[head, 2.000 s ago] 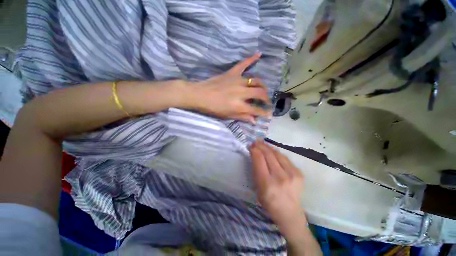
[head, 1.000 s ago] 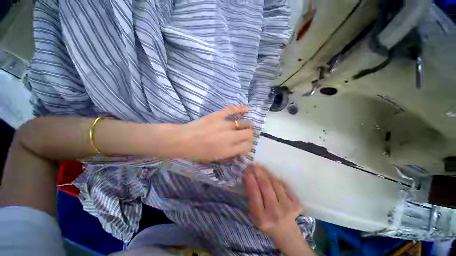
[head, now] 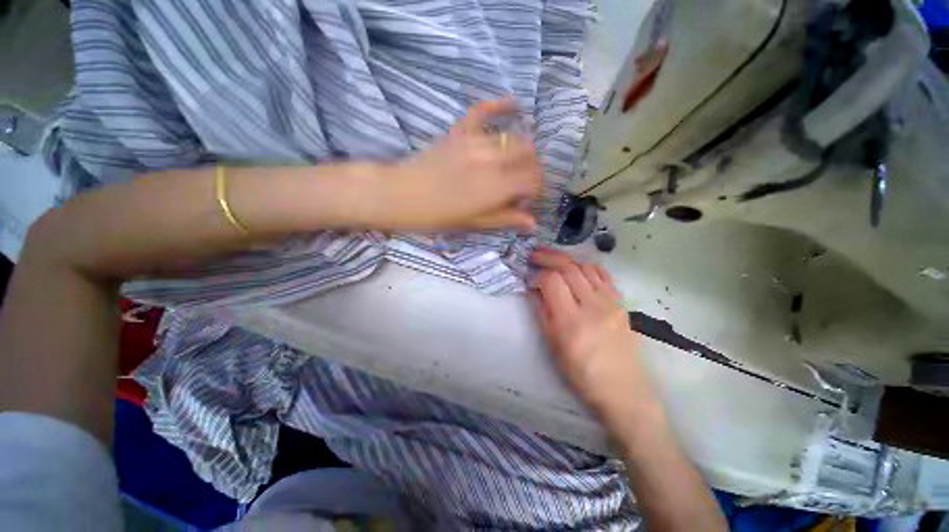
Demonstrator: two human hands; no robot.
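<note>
The striped garment piece (head: 416, 62), white-grey with thin dark lines, lies bunched left of the cream sewing machine (head: 749, 114). My left hand (head: 468, 177), somewhat blurred, is palm down on the cloth with the thumb apart from the fingers. My right hand (head: 583, 317) is at the cloth's near corner, its fingertips pressing the edge just below the dark round part (head: 575, 218) by the machine head. The needle cannot be made out. Whether the right fingers pinch the cloth or only press it is hidden.
More striped cloth (head: 468, 457) hangs below the pale table edge (head: 458, 376) onto the lap. A red bin (head: 135, 348) and a blue bin (head: 156, 468) are at the lower left, partly covered. A long dark worn gap (head: 687, 341) runs across the machine bed.
Both hands have moved up and away from me since a second ago, with the near cloth edge. The pale table surface below the cloth is exposed again. The right hand is now close to the machine head.
</note>
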